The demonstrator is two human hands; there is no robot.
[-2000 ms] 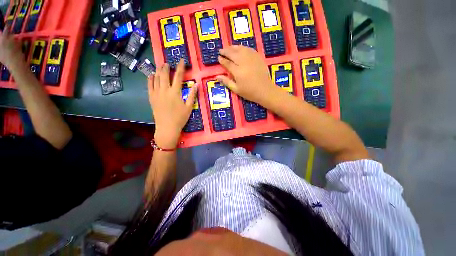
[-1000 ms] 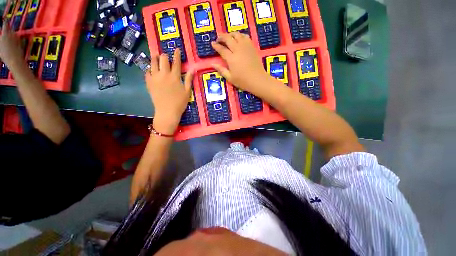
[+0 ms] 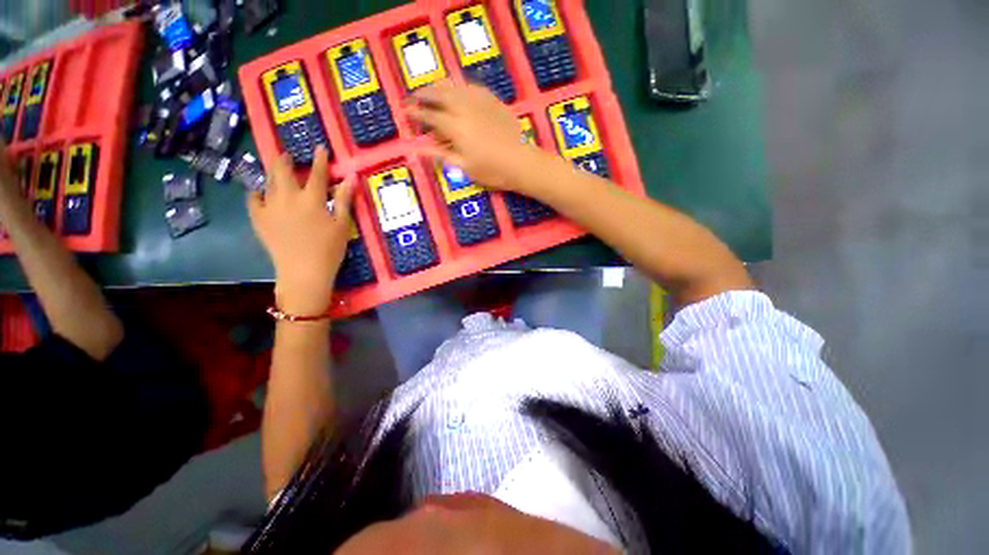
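Note:
A red-orange phone tray (image 3: 477, 258) lies tilted on the green bench with keypad phones front up in two rows. Some screens are white, others blue. My left hand (image 3: 302, 222) lies over the tray's left end, fingers spread at the lower edge of the top-left phone (image 3: 291, 98), partly covering a lower-row phone. My right hand (image 3: 469, 132) is over the middle of the tray, fingers bent below the white-screened third phone (image 3: 416, 60), partly hiding it. Neither hand holds anything; whether the fingertips press keys is unclear.
A loose battery pile (image 3: 201, 103) lies left of my tray. Beyond it is another phone tray (image 3: 112, 152) with another worker's arm (image 3: 54, 260) over it. A dark slab-like device (image 3: 677, 52) lies on the bench at the right.
The view has shifted, so the tray appears further left and more tilted. My right hand has moved a little along the tray toward the third top-row phone. The fourth lower-row phone's screen is now covered.

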